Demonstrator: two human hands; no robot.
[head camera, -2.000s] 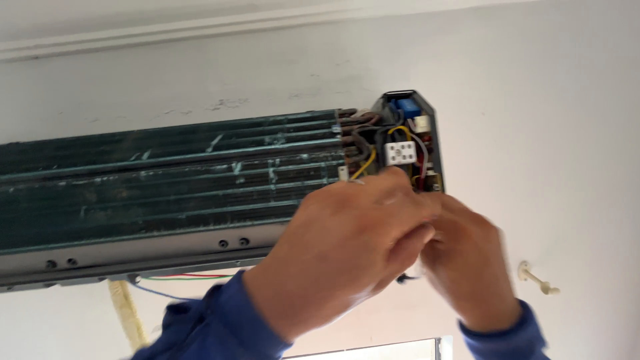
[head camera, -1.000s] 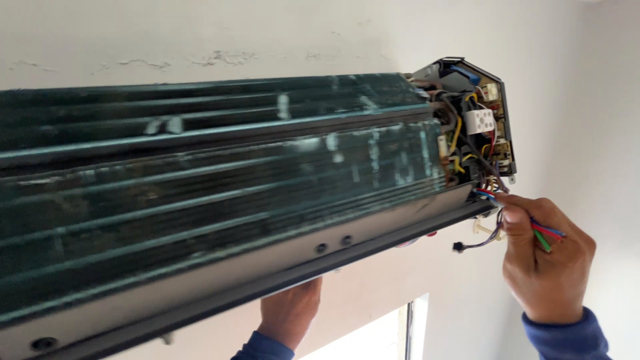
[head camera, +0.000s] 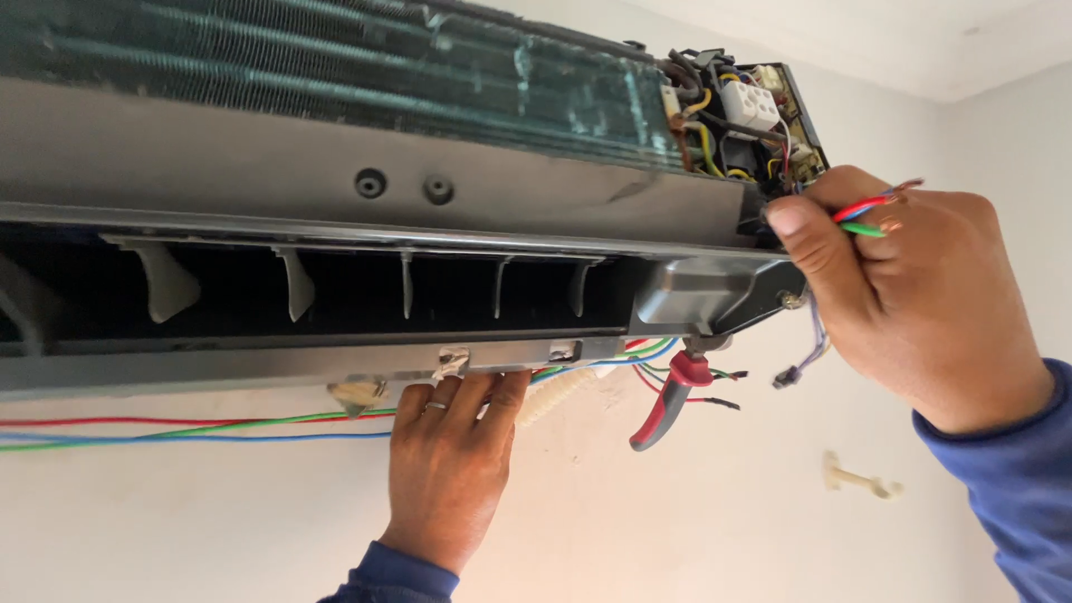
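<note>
My right hand (head camera: 904, 285) pinches red, blue and green insulated wires (head camera: 863, 209) with bared copper ends, beside the lower right corner of an opened air conditioner indoor unit (head camera: 536, 209). Up behind the unit's lower edge reach the fingers of my left hand (head camera: 452, 461); their tips are hidden, so a hold on the wires there cannot be told. Red, green and blue wires (head camera: 276, 423) run behind that hand. Above my right hand sits a white terminal block (head camera: 749, 105) among wiring. Pliers with red and grey handles (head camera: 670, 402) hang under the unit.
A dark connector (head camera: 787, 377) dangles on thin wires below my right hand. Thin wires with black ends (head camera: 724, 404) stick out near the pliers. A cream wall bracket (head camera: 858, 479) is fixed at the lower right. Finned evaporator coil (head camera: 377, 67) lies exposed along the top.
Two seconds ago both hands were together near the terminal block; since then my left hand has gone down and left under the unit. The view has shifted to show more of the unit's underside.
</note>
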